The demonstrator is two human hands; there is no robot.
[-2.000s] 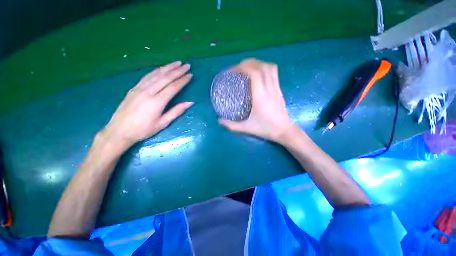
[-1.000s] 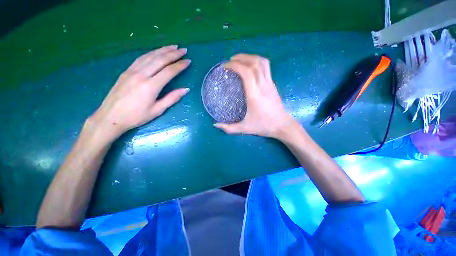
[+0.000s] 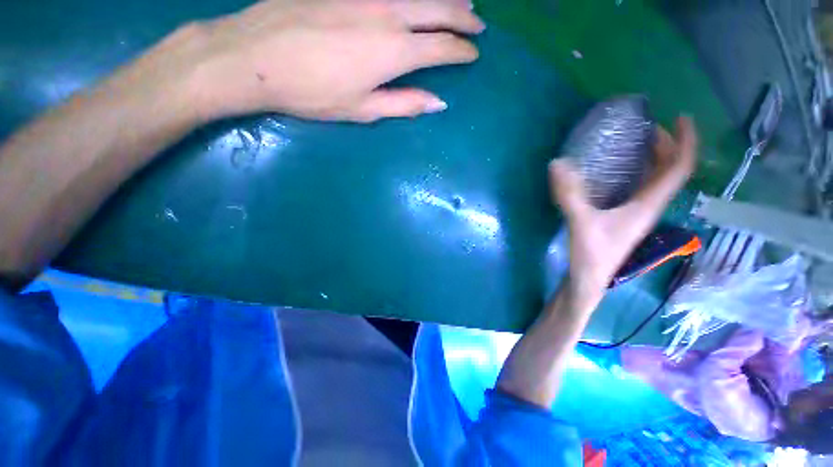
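My right hand (image 3: 612, 205) grips the round screw tray (image 3: 612, 150) by its sides, thumb on the left and fingers on the right. The tray is filled with speckled silver-grey small screws and is blurred. My left hand (image 3: 338, 64) lies flat on the dark-green table (image 3: 365, 228), fingers apart and holding nothing. The electric screwdriver (image 3: 659, 251), black with an orange stripe, lies on the table just beyond my right hand, which partly hides it.
The screwdriver cord (image 3: 644, 321) curves near the table edge. White lead wires (image 3: 726, 251) and a crumpled plastic bag (image 3: 772, 292) lie at the right. A long grey strip (image 3: 772, 219) is above them. A person in a pink smock (image 3: 722, 383) is at the lower right.
The view has turned to the right. My right hand has carried the tray right, near the screwdriver, away from my left hand. My left hand remains on the table.
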